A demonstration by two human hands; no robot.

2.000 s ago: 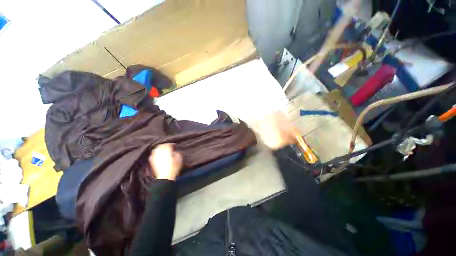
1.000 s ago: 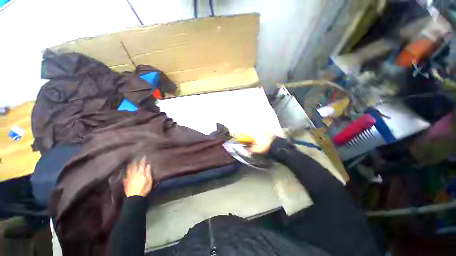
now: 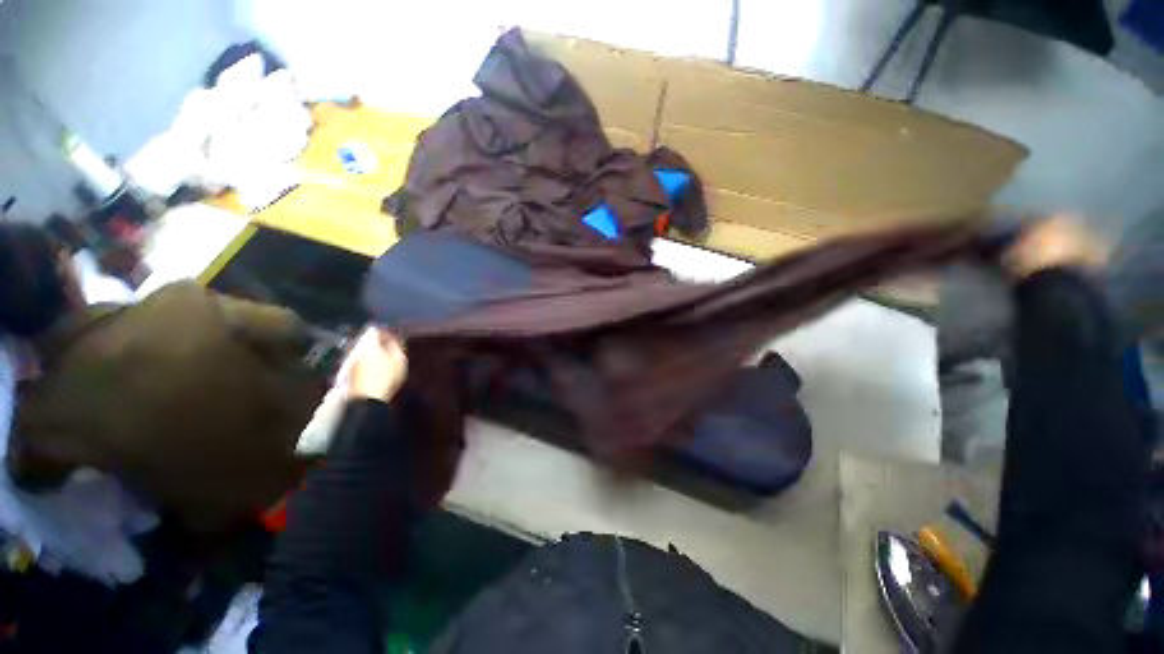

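The dark brown garment (image 3: 638, 319) is stretched above the dark navy padded form (image 3: 753, 441), whose rounded end shows at the right. My left hand (image 3: 377, 363) grips the garment at the left edge of the form. My right hand (image 3: 1057, 245), blurred, holds its other end up at the far right, with the arm extended. Part of the brown cloth hangs blurred between the hands. The steam iron (image 3: 913, 588) rests on the beige pad (image 3: 868, 492) at the lower right, with no hand on it. Its yellow-orange handle is partly beside my right sleeve.
More brown garment (image 3: 511, 166) is heaped behind the form, with blue pieces (image 3: 603, 221) beside it. A cardboard sheet (image 3: 817, 147) stands at the back. A person in brown clothing (image 3: 166, 396) is close on the left. White cloth (image 3: 236, 128) lies at the back left.
The iron has gone from my right hand to the pad. My right hand has taken hold of the garment and lifted it off the form's end. My left hand now grips cloth. The view has turned left.
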